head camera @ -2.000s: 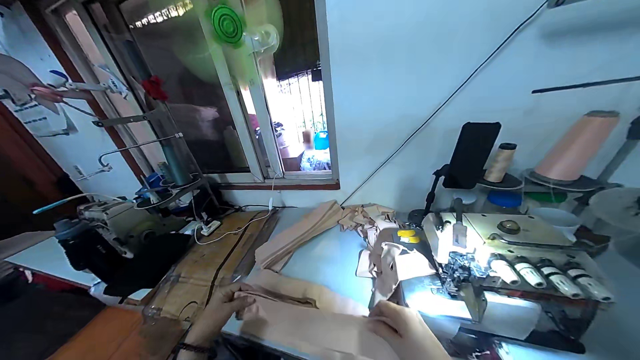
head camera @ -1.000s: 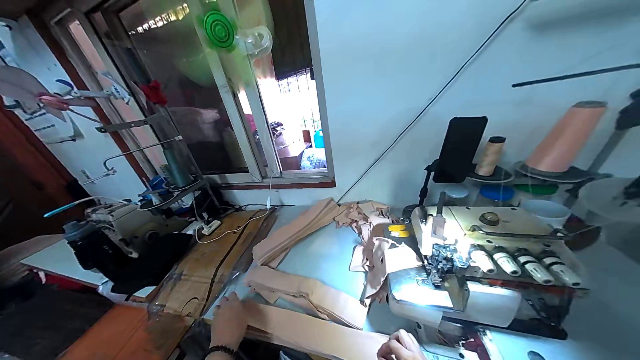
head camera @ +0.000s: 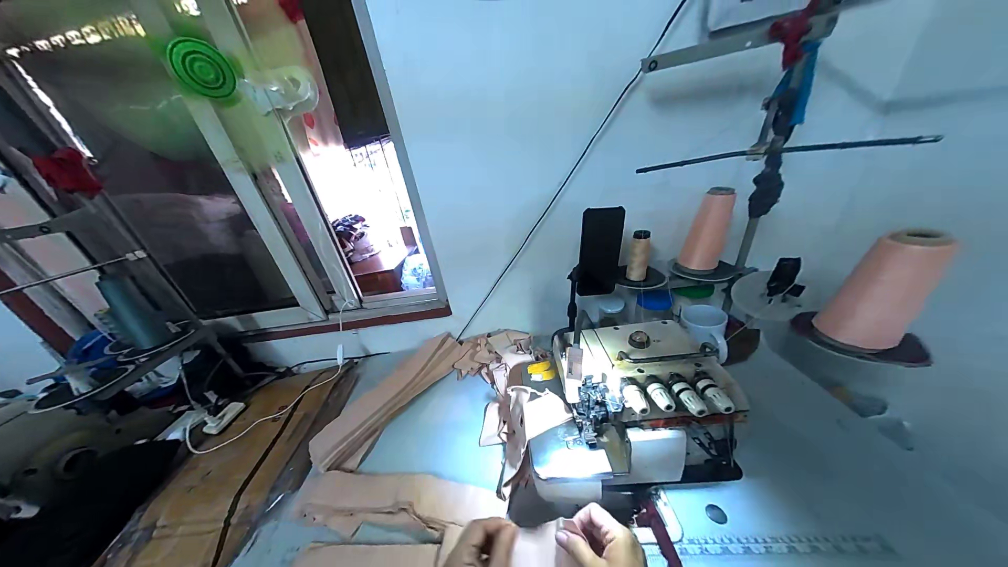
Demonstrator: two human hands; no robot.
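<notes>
At the bottom of the head view, my left hand and my right hand pinch a piece of beige fabric between them, just in front of an overlock sewing machine with its lamp lit. More beige fabric strips lie on the table left of my hands. Behind them a stack of long beige pieces lies slantwise. Crumpled beige fabric rests against the machine's left side. The lower parts of both hands are cut off by the frame.
Cones of peach thread stand behind and right of the machine, near a mug. A ruler lies along the front right. At the left are a wooden board with a power strip and another sewing machine.
Both hands have come together in front of the overlock machine, holding fabric; a second ago they were apart, with the left hand farther left. The view has turned right.
</notes>
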